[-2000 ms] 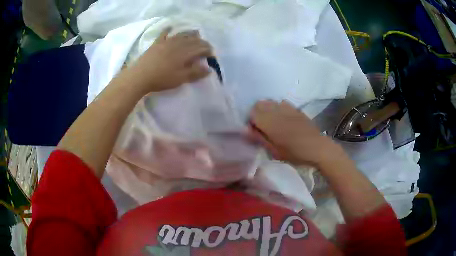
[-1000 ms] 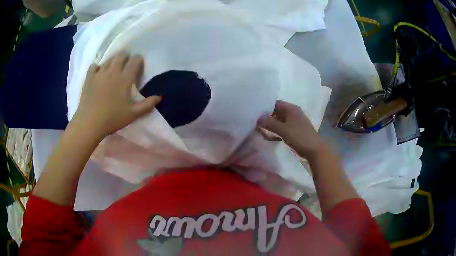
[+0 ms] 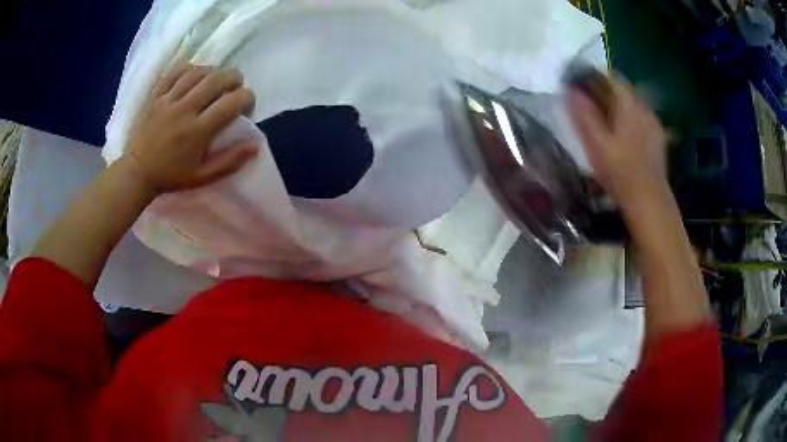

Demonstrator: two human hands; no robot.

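A white garment (image 3: 388,104) is draped over the navy pressing board (image 3: 60,65). An opening in the cloth left of centre shows navy. My left hand (image 3: 194,129) lies on the garment left of the opening, with its thumb and fingers on a fold of the cloth. My right hand (image 3: 617,129) is blurred and holds the steam iron (image 3: 518,164) by its handle, at the garment's right. The iron is tilted and its shiny metal side shows. Whether it touches the cloth cannot be told. A pink-cream layer (image 3: 250,233) hangs nearest me.
The white table cover (image 3: 565,302) extends at the right, with crumpled white cloth (image 3: 578,375) along its near right edge. More white cloth (image 3: 535,39) lies at the far side. The dark green floor and blue objects show beyond the table at right.
My right hand has let go of the garment, picked up the iron from its place at the right and brought it toward the garment. My left hand remains on the cloth. The view has shifted.
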